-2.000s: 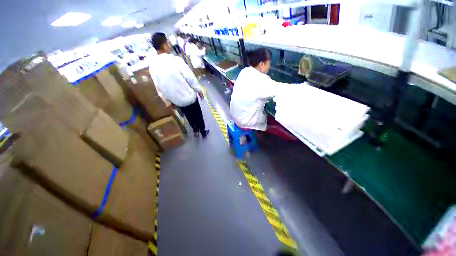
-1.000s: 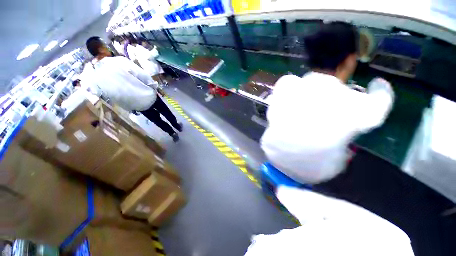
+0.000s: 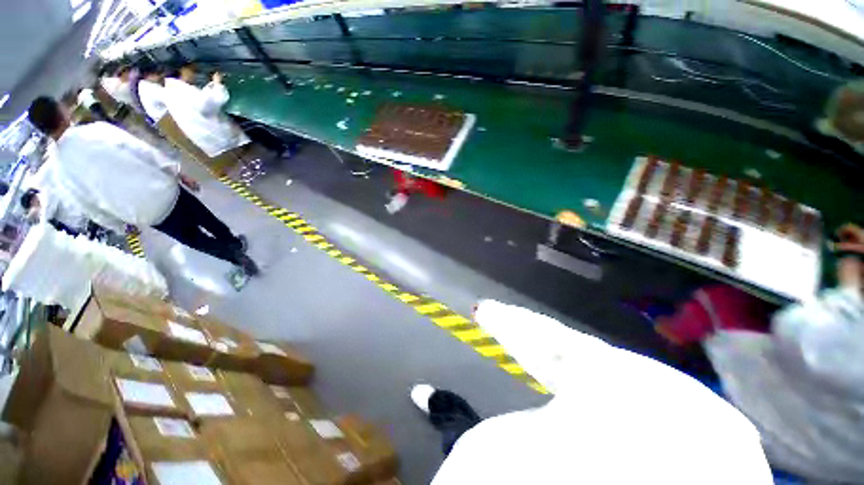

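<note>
Neither of my hands shows; a white smock part, seemingly my own sleeve, fills the bottom centre. A white foam tray with rows of brown parts lies on the green belt at the right. Another foam tray, densely covered with brown parts, lies further along the belt. Small pale pieces are scattered on the belt beyond it.
Brown cartons with white labels are stacked at lower left. A person in white walks in the aisle. A seated worker is at the right edge. Yellow-black tape runs along the floor. More workers sit along the belt.
The view has moved forward along the aisle and turned. The seated worker has shifted to the right edge, both brown-part trays show nearer, and the white foam stack has left the view.
</note>
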